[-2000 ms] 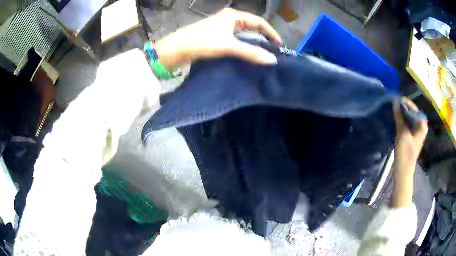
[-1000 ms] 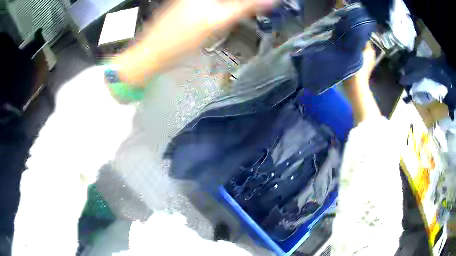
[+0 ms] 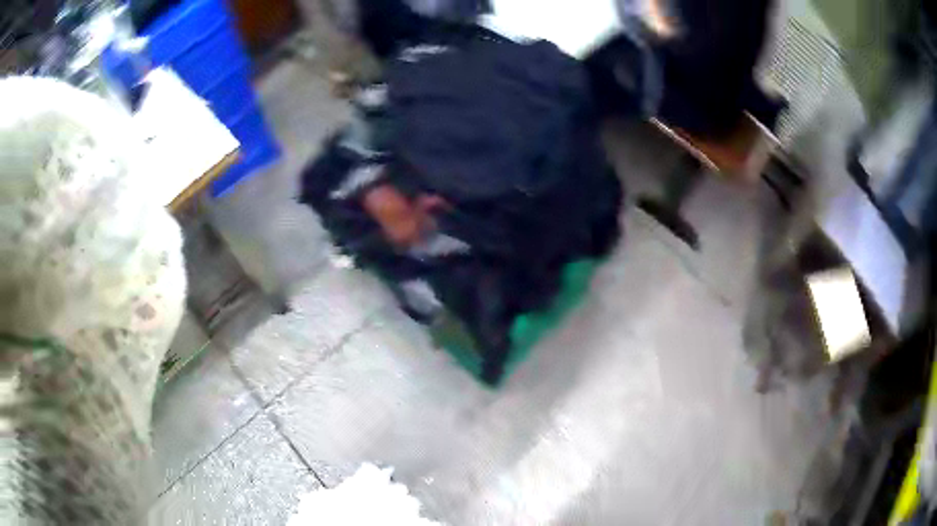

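Observation:
Neither of my hands is in the picture. A pale patterned sleeve (image 3: 82, 257) fills the left edge, with its hand out of sight. In front of me on the grey floor, a large heap of dark blue, nearly black garments (image 3: 483, 123) overflows a green container (image 3: 550, 318). A blurred orange-red patch (image 3: 401, 214) shows on the heap's left side. The view is blurred, and I cannot make out single garments.
A bright blue crate (image 3: 211, 77) stands at the upper left beside a white-topped box or board (image 3: 185, 139). Someone in dark clothes (image 3: 709, 62) is at the upper right. A small cream board (image 3: 837, 313) and blurred furniture are at the right. Grey floor (image 3: 349, 380) shows in front.
The view has swung away to the left from the blue crate of denim. The dark denim garment and both my hands have gone out of view. The heap over the green container has come into view.

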